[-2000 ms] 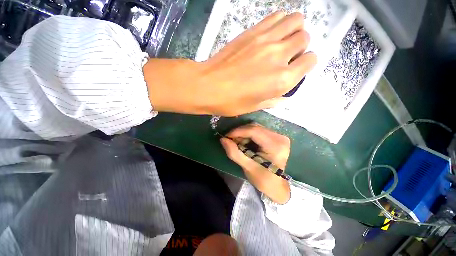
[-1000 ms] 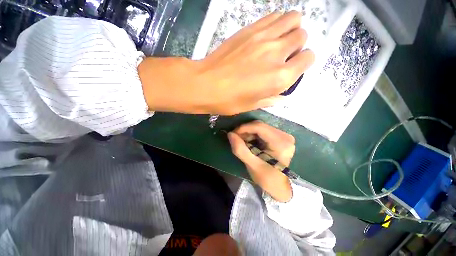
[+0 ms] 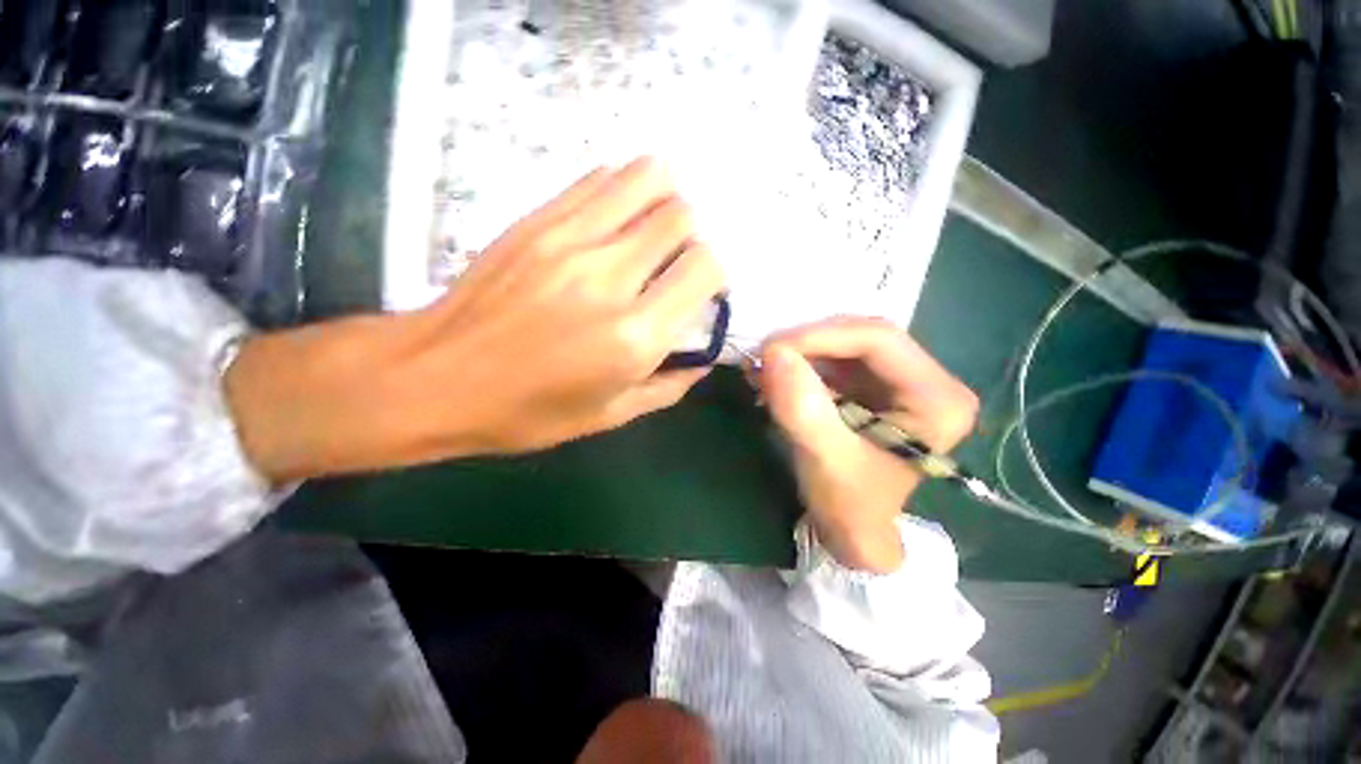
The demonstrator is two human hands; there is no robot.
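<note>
My left hand [image 3: 552, 321] holds a black rounded housing [image 3: 720, 332] at its fingertips, over the front edge of the white parts tray [image 3: 943, 164]; the fingers hide part of it. My right hand [image 3: 866, 418] grips the black-and-tan suction pen [image 3: 891, 436], its thin tip pointing at the housing's right side. I cannot tell whether the tip touches it or carries a part. Small silvery and dark parts [image 3: 869, 127] lie heaped in the tray's right compartment. Finer specks [image 3: 515, 90] are spread in the wide left compartment.
A clear blister tray [image 3: 149, 120] with dark pockets is at the upper left. A pale metal strip [image 3: 1060, 239] crosses the green mat. The blue pump unit [image 3: 1187, 426] stands at the right, with a clear hose [image 3: 1030, 351] looping to the pen. A grey-white slab [image 3: 985, 23] is behind the tray.
The view has shifted, so tray and pump appear further left and higher. The pen tip has moved from beside the small parts on the mat up to the housing. Both hands keep their holds.
</note>
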